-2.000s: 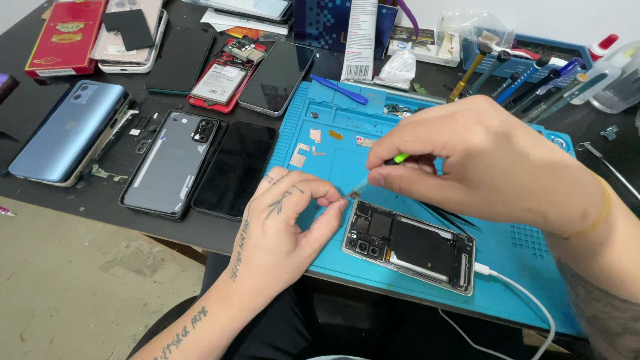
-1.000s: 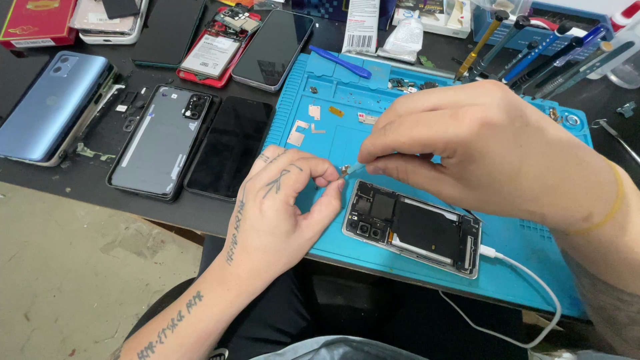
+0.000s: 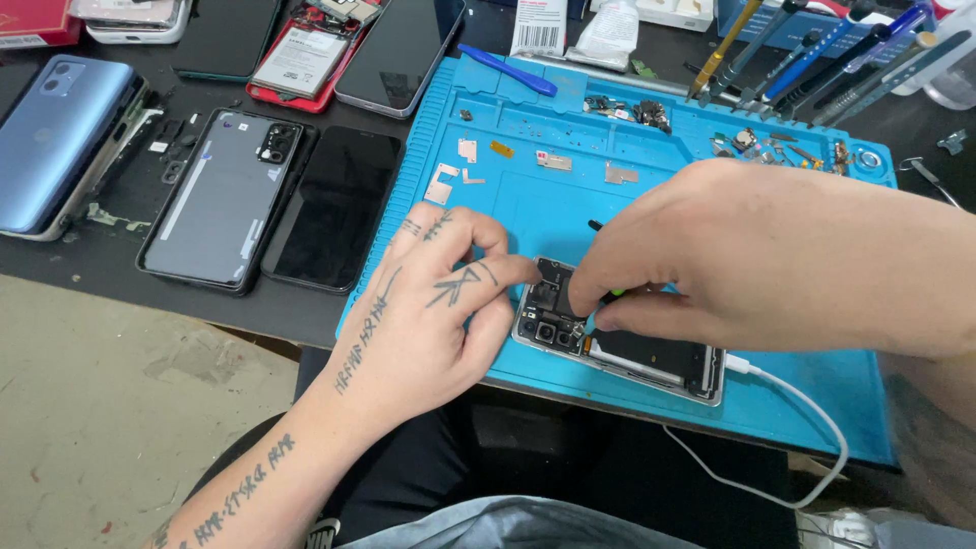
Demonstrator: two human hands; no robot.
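Observation:
An opened smartphone (image 3: 648,354), its back cover off, lies on a blue silicone repair mat (image 3: 526,213) with a white cable plugged into its right end. My right hand (image 3: 709,259) is over it, thumb and finger closed on a small tool (image 3: 591,322) with a light-blue tip and a bright green part. The tip meets the phone beside the camera lenses (image 3: 546,332); a small shiny piece is at the tip, too small to name. My left hand (image 3: 450,297) rests on the mat, its index fingertip at the phone's upper left corner. Nothing shows in its fingers.
Small metal shields (image 3: 555,161) and a blue plastic pry tool (image 3: 507,70) lie on the mat. Screwdrivers and tweezers (image 3: 801,61) stand at the back right. Several phones, including a light-blue one (image 3: 65,141), lie to the left. The white charging cable (image 3: 823,427) loops off the mat's front edge.
Both hands have moved from just above the phone's upper left corner, where their fingertips met, onto the phone. The tool tip is now beside the camera lenses.

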